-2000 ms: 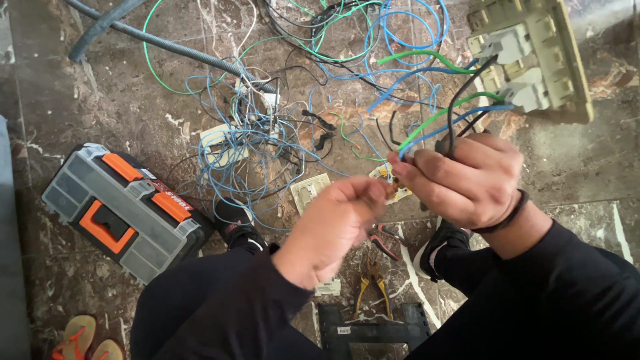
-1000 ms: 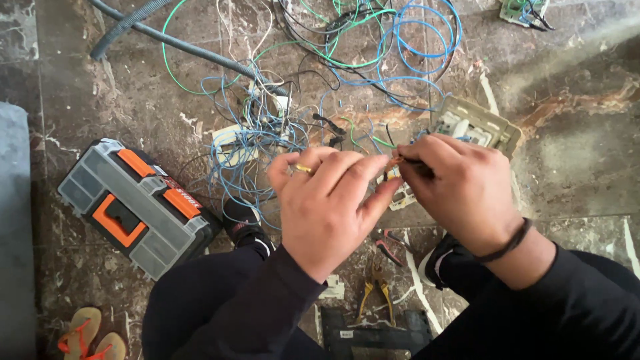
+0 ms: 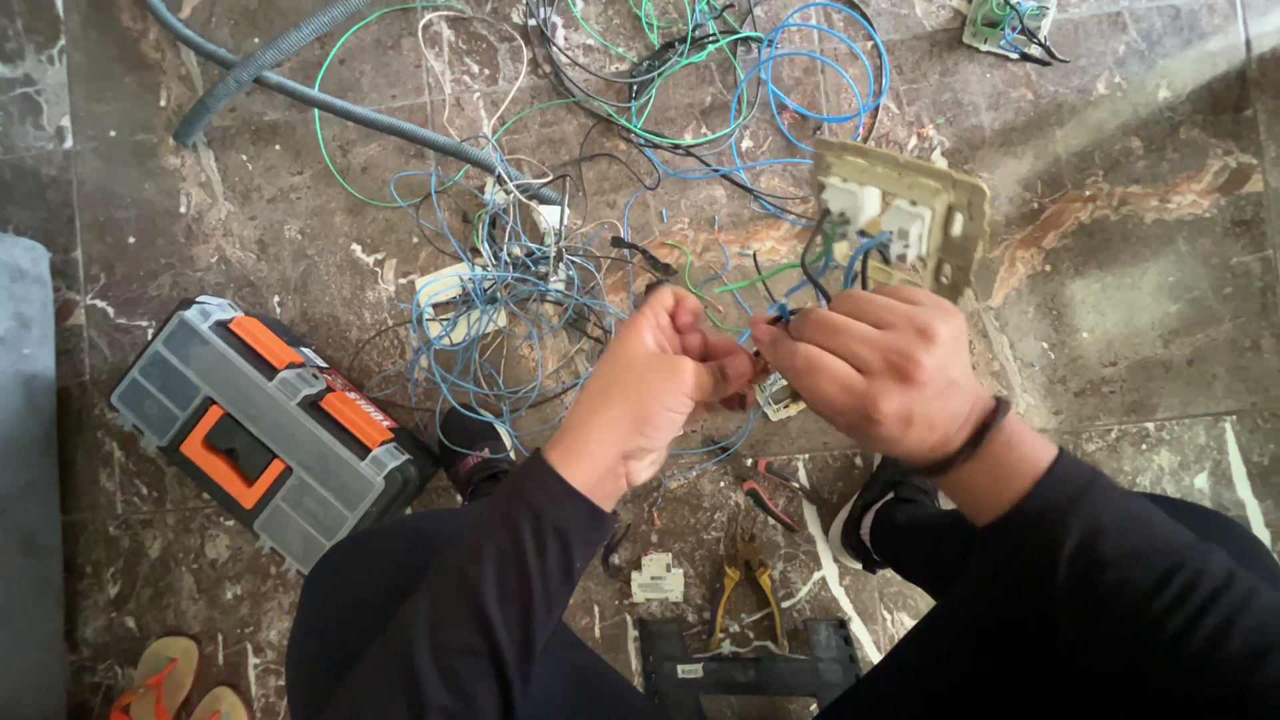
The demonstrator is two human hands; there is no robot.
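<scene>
My right hand (image 3: 875, 375) is closed around insulated electrical wires (image 3: 815, 265), black and blue among them, that run up to the back of a beige wall socket plate (image 3: 900, 215) with white modules. Just left of it, my left hand (image 3: 665, 385) has its fingers pinched close to the right fingertips; whatever lies between them is hidden. Beneath the hands, a small white fitting (image 3: 780, 397) rests on the floor. A green wire end (image 3: 755, 280) sticks out to the left of the plate.
Left lies a toolbox (image 3: 270, 430) with orange latches, beside a blue wire tangle (image 3: 500, 330). Grey corrugated conduit (image 3: 370, 115) and blue wire coils (image 3: 820, 70) lie above. Combination pliers (image 3: 745, 590), red-handled pliers (image 3: 770, 505), a circuit breaker (image 3: 657, 578) and a black frame (image 3: 750, 670) lie below.
The socket plate, raised at upper right two seconds ago and seen lower a second ago, is now tilted with its back and wires showing. My left hand's fingers have curled in from a more spread pose.
</scene>
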